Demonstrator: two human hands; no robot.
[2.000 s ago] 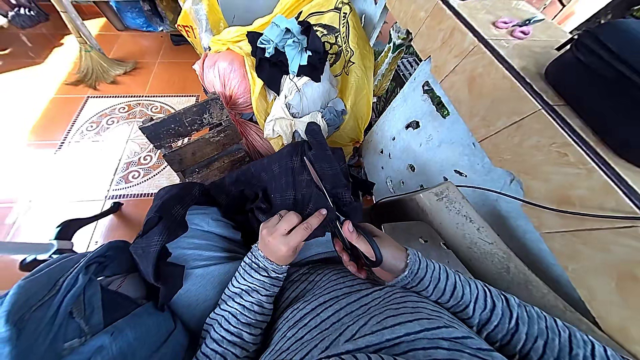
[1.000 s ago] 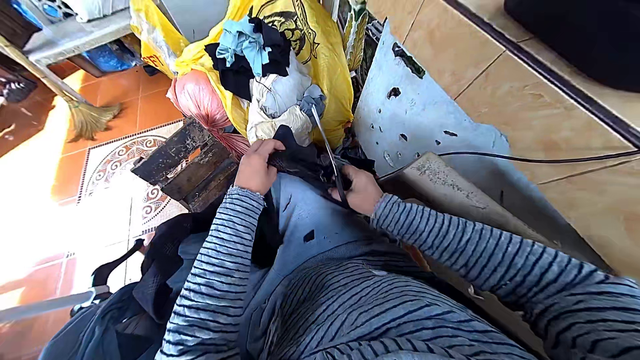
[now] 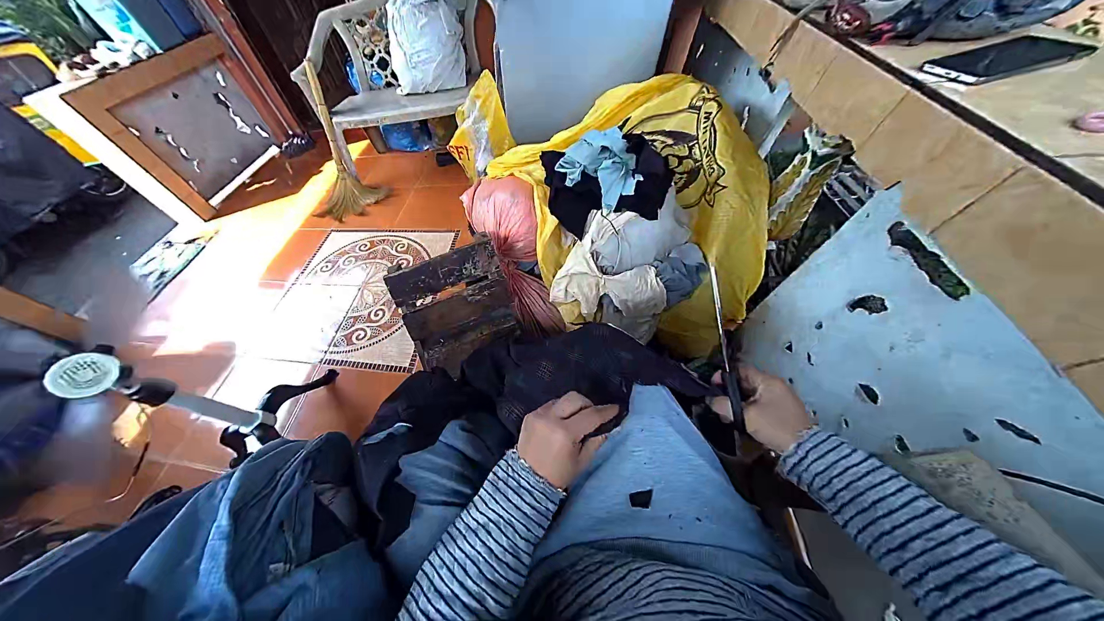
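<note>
Dark patterned cloth (image 3: 552, 366) lies across my lap, over a light blue garment (image 3: 664, 466) that has a small dark scrap (image 3: 640, 498) on it. My left hand (image 3: 565, 435) grips the dark cloth near its edge. In my right hand (image 3: 763, 410) is a pair of scissors (image 3: 720, 319), blades pointing up and away from me, beside the cloth's right end; whether the blades are parted cannot be told. More blue and dark cloth (image 3: 285, 526) is heaped at my left. Ahead, light blue, black and white scraps (image 3: 625, 224) rest on a large yellow sack (image 3: 733, 198).
A pink bag (image 3: 500, 220) and a dark wooden stool (image 3: 453, 302) stand before my knees. A holed pale panel (image 3: 914, 345) leans at the right beneath a tiled ledge (image 3: 975, 155) bearing a phone (image 3: 1009, 59). A metal pole stand (image 3: 207, 410) is at the left; a broom (image 3: 345, 181) leans on a plastic chair (image 3: 397, 103).
The view has shifted to take in more of the room at the left. Two seconds ago both hands were close together at the scissors; now they are apart, the left on the cloth.
</note>
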